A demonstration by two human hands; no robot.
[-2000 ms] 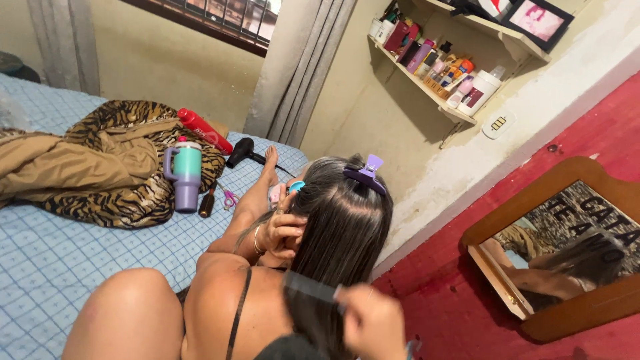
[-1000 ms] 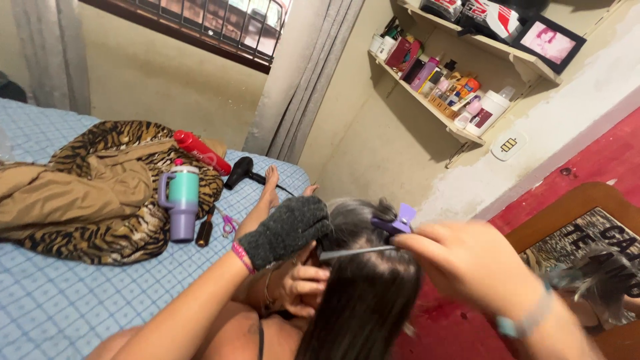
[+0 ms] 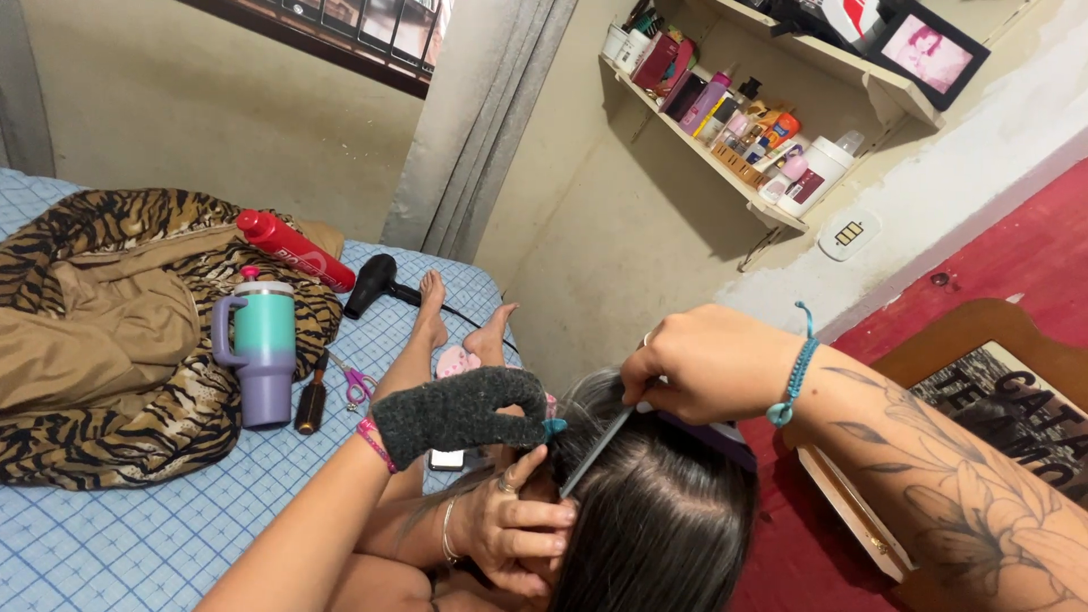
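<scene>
A seated person's long dark hair fills the lower middle, parted, with a purple hair clip on top, partly behind my right hand. My right hand grips a thin grey comb, which lies slanted against the hair near the side of the head. In a dark grey knit glove, my left hand is at the left side of the head; its fingers are bent by a small teal item, and whether it grips this or hair cannot be told. The seated person's ringed hand rests just below my glove.
On the blue checked bed lie a tumbler, a round brush, purple scissors, a black hair dryer, a red bottle and a tiger-print blanket. A shelf holds bottles; a wooden-framed mirror stands right.
Two seconds ago the comb was low in the long hair; one second ago it lay across the crown beside the clip. Now it slants at the side of the head.
</scene>
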